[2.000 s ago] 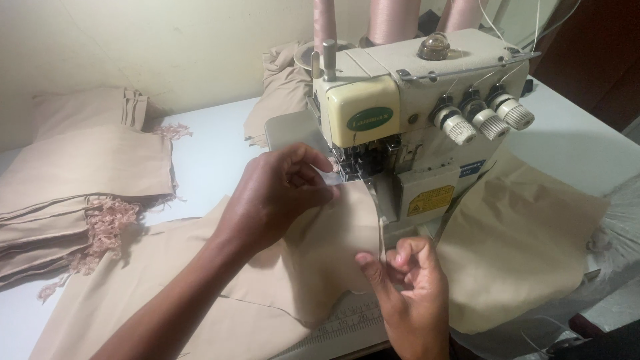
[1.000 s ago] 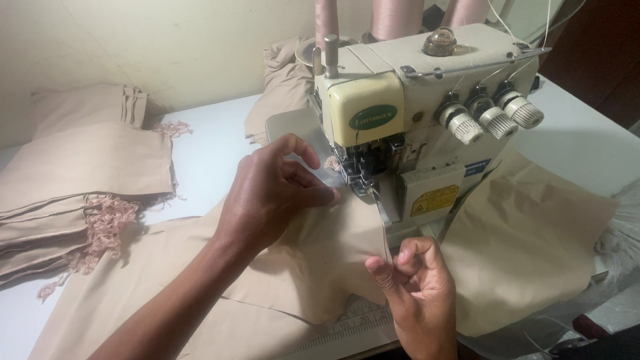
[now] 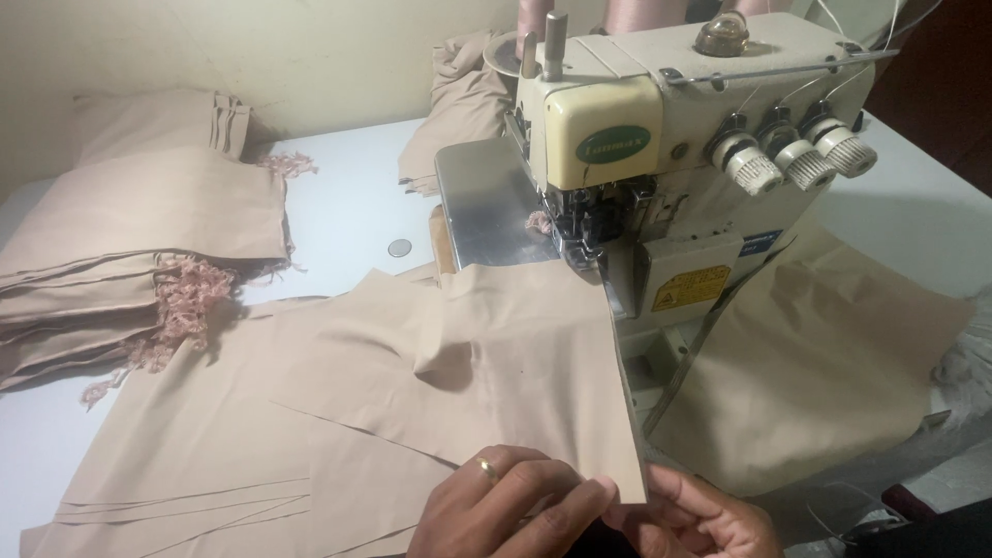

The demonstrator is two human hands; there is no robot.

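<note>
A beige fabric panel [image 3: 535,341] lies with its far edge under the presser foot [image 3: 585,252] of a cream overlock sewing machine [image 3: 697,116]. At the bottom, my left hand [image 3: 515,504], with a ring on one finger, pinches the panel's near right corner. My right hand [image 3: 694,515] is at the same corner from the right, its fingers against the fabric edge; part of it is hidden behind the cloth. Pinkish thread [image 3: 539,222] gathers beside the foot on the metal plate [image 3: 488,205].
Stacked beige pieces with frayed pink thread ends [image 3: 186,302] lie at left. More beige cloth [image 3: 798,364] drapes at right, and a bundle [image 3: 469,101] sits behind the plate. A small round disc [image 3: 399,248] rests on the white table [image 3: 341,186]. Pink thread cones [image 3: 643,14] stand behind the machine.
My left hand has moved from beside the presser foot down to the panel's near corner. My right hand has moved lower, along with the fabric's near edge.
</note>
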